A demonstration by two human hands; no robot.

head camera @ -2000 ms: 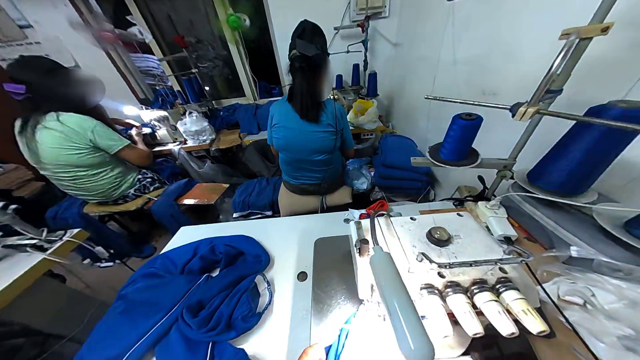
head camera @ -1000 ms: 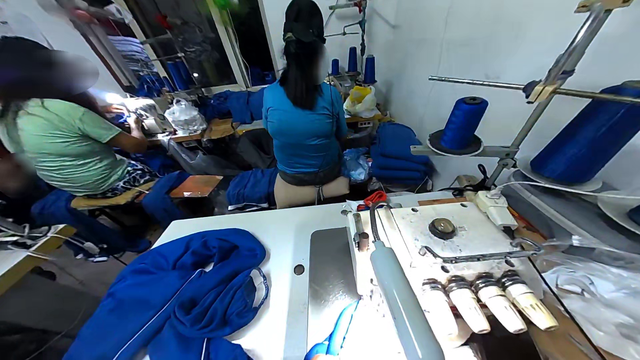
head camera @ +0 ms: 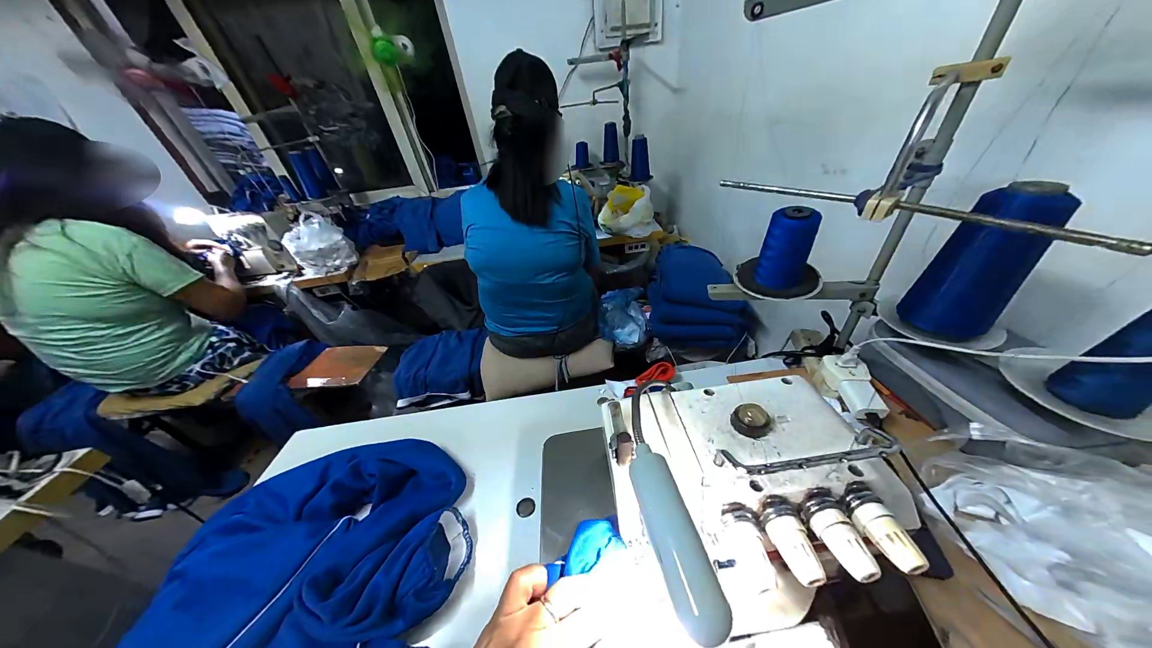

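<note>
Before me stands a white overlock sewing machine (head camera: pixel 783 414) with tension knobs (head camera: pixel 837 535) along its front and a grey lamp (head camera: pixel 679 540) over its left side. At the bottom centre my left hand (head camera: pixel 549 607) grips a piece of bright blue fabric (head camera: pixel 589 544), its fingers partly washed out by the lamp's glare. A larger blue garment with white piping (head camera: pixel 360 540) lies bunched on the white table (head camera: pixel 504 423), left of the hand. My right hand is not visible; the lamp and glare may cover it.
Blue thread cones (head camera: pixel 787 247) stand on a metal thread stand at the right, above clear plastic bags (head camera: pixel 1035 540). Red-handled scissors (head camera: pixel 655 373) lie behind the machine. A person in a blue shirt (head camera: pixel 531 261) sits ahead; another in green (head camera: pixel 108 301) works at the left.
My left hand has come further into view at the bottom, holding the bright blue fabric beside the machine. The large blue garment stays on the table.
</note>
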